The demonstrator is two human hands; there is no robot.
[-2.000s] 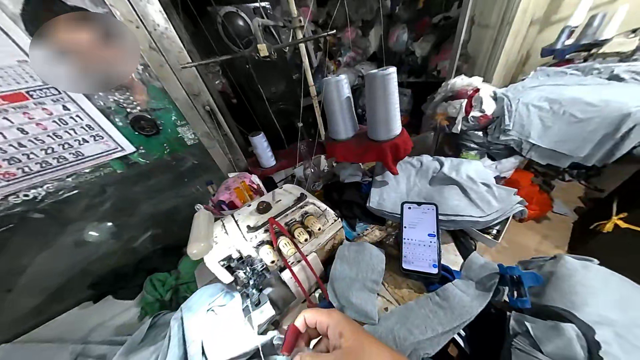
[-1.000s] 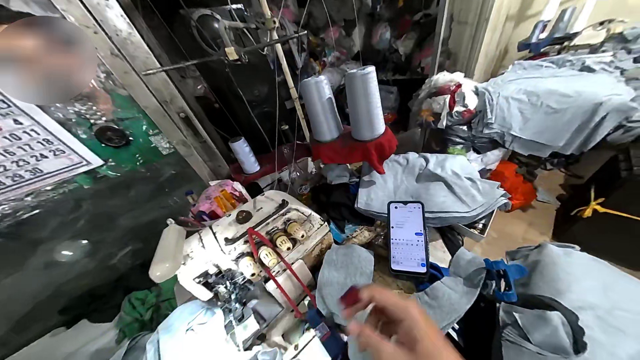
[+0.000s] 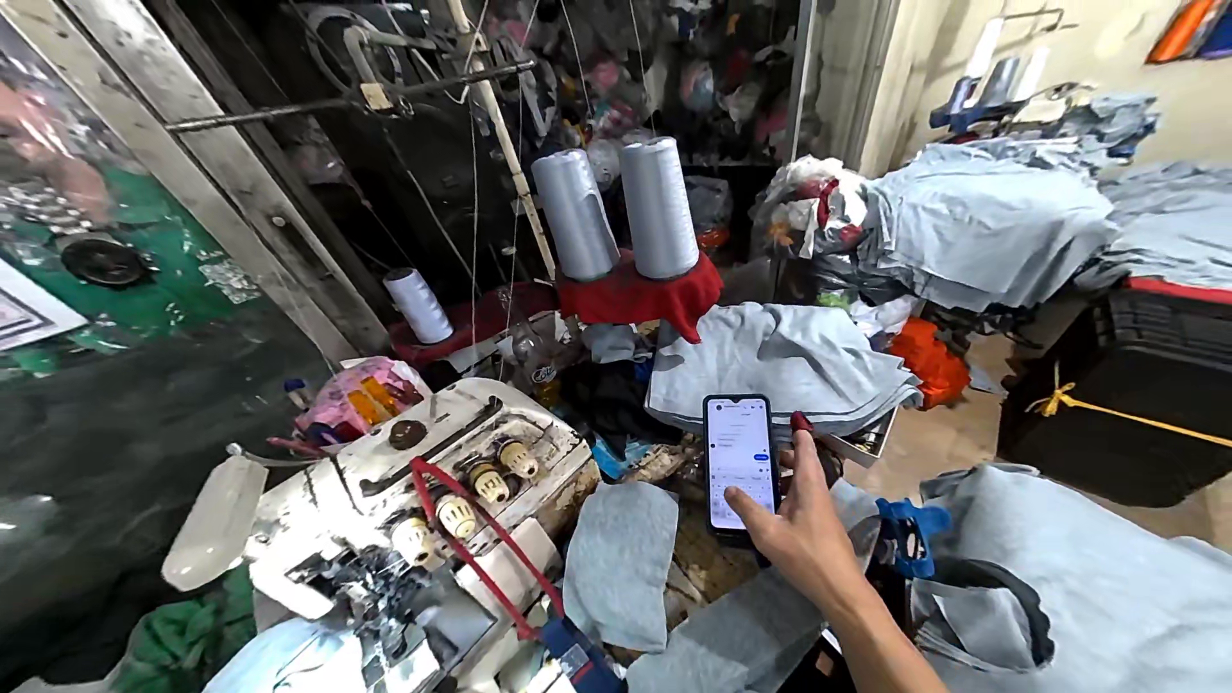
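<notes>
My right hand [image 3: 804, 510] reaches in from the lower right, its thumb over the lower screen of a smartphone [image 3: 739, 462] and its index finger, with a dark red covering on the tip, extended along the phone's right side. The phone stands lit, leaning back among grey cloth. To its left is a white overlock sewing machine [image 3: 549, 462] with several tension dials and a red cord [image 3: 462, 553] looped over it. Grey fabric pieces [image 3: 621, 563] lie between machine and phone. My left hand is out of view.
Two large grey thread cones [image 3: 659, 207] stand on red cloth behind the machine, a smaller cone [image 3: 419, 306] to their left. Folded grey fabric [image 3: 770, 361] is stacked behind the phone. A blue clip [image 3: 912, 537] and more grey cloth [image 3: 1088, 577] lie at right, near a black crate [image 3: 1165, 337].
My right hand has moved away from beside the machine, where its fingers were closed near the red cord, and is now at the phone with thumb and index finger spread.
</notes>
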